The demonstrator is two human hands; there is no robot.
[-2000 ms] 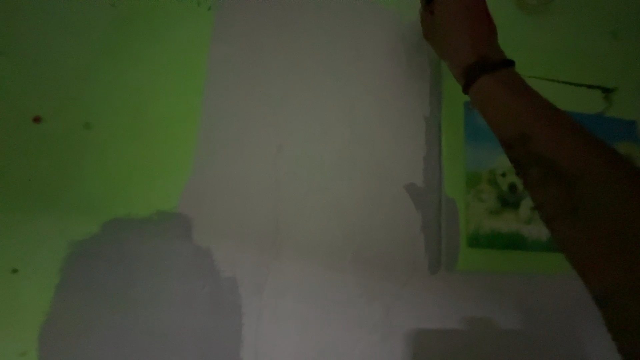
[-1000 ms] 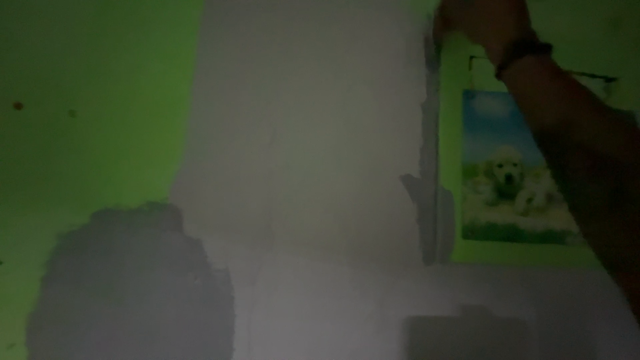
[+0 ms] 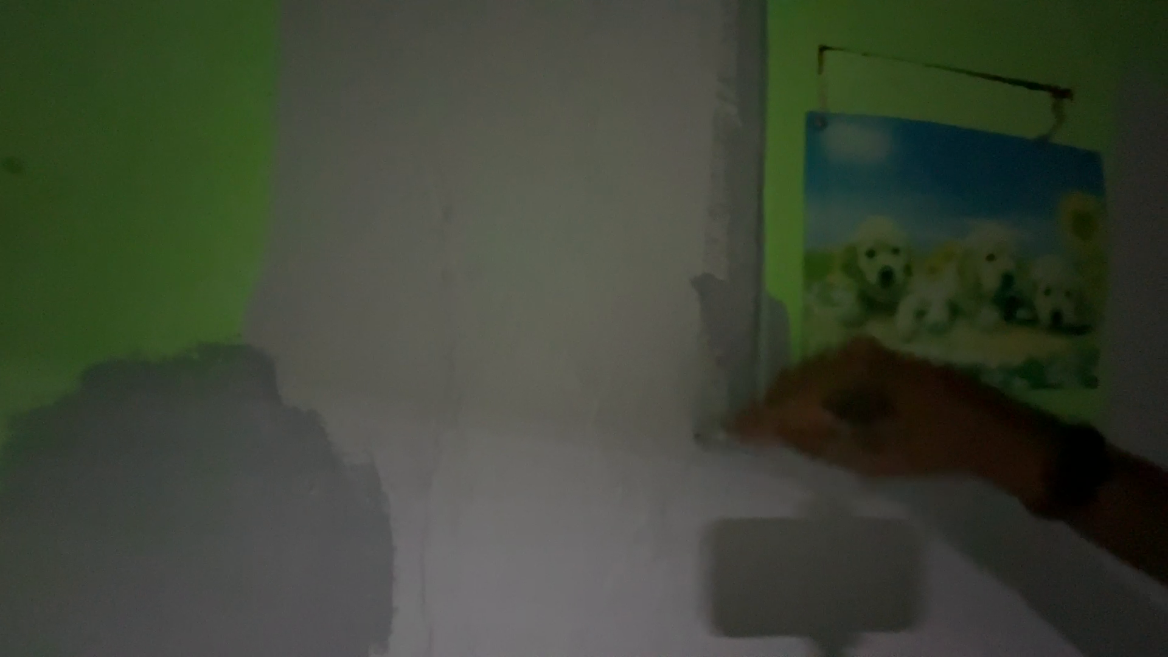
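Note:
Low on the right of the dim head view is my right hand (image 3: 849,406), blurred, with a dark band around the wrist. Its fingers are bent toward the lower end of a darker gray vertical strip (image 3: 735,338) on the wall corner. Whether something small sits between the fingertips cannot be told. A broad light gray painted or plastered area (image 3: 511,255) fills the middle of the wall. My left hand is out of view.
A picture of puppies (image 3: 954,246) hangs by a cord on the green wall at the right, just above my hand. Green paint (image 3: 137,173) covers the upper left, over a darker gray patch (image 3: 201,511). A rectangular shadow (image 3: 815,577) falls below my hand.
My right hand has come down from the top of the corner strip to its lower end. The picture, partly behind my arm before, now shows nearly whole.

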